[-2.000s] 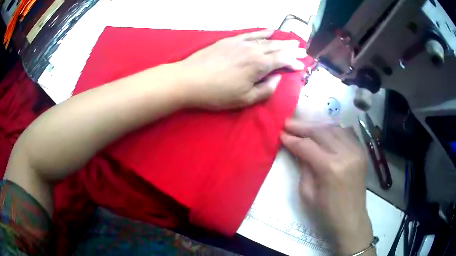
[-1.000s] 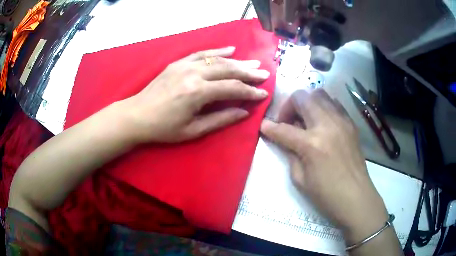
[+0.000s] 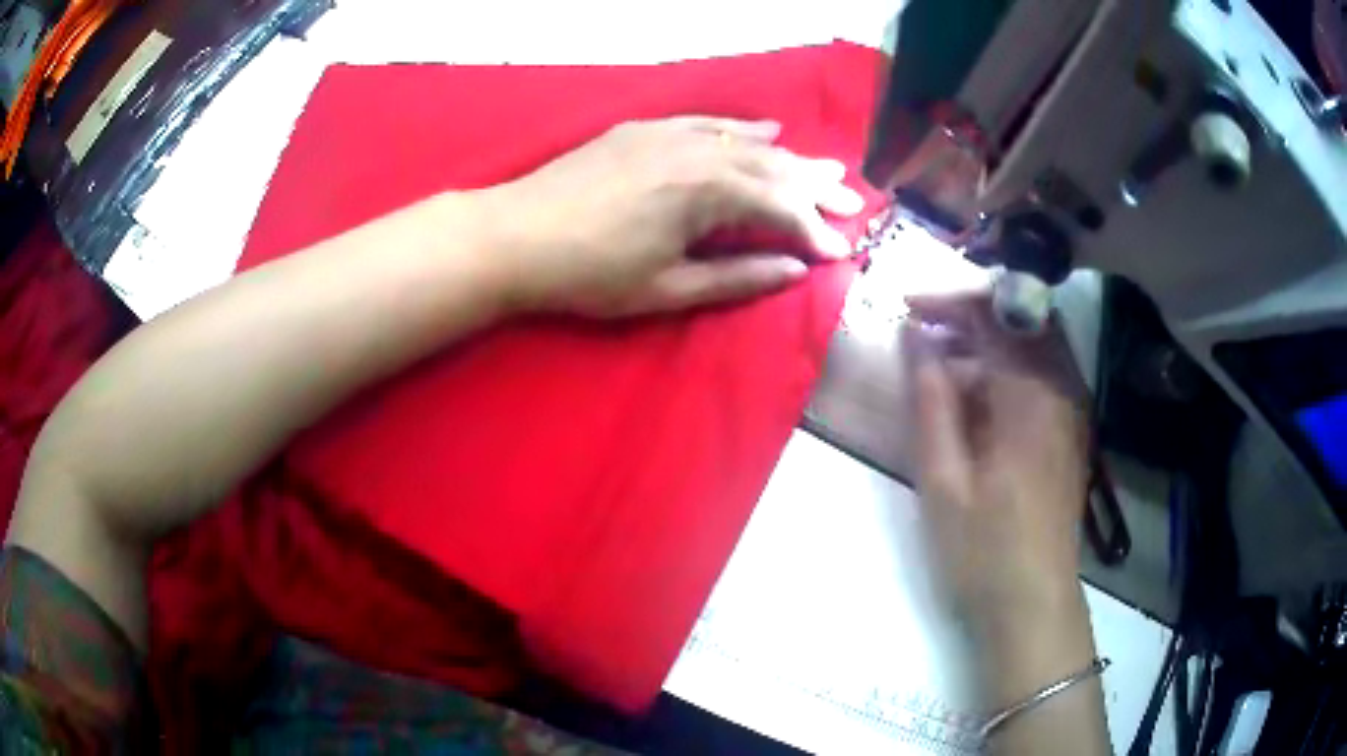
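Note:
A bright red cloth panel lies flat across the table, its right edge at the needle area. The presser foot shows small and shiny in bright light at that edge. My left hand lies flat on the panel, fingers pointing to the presser foot. My right hand is blurred, over the machine bed to the right of the panel and apart from it. Its fingers are bent; whether it holds anything is unclear. Thread snips lie partly hidden behind my right hand, with the handle end showing.
The sewing machine head stands at upper right, with a blue-lit display. A white table with ruler markings lies in front. Darker red cloth is crumpled at lower left. Orange strips are at far left, black cables at lower right.
My right hand has moved off the panel's edge, to the right. My left hand stays flat on the panel, its fingers now closer to the presser foot than one second ago. The camera view has shifted.

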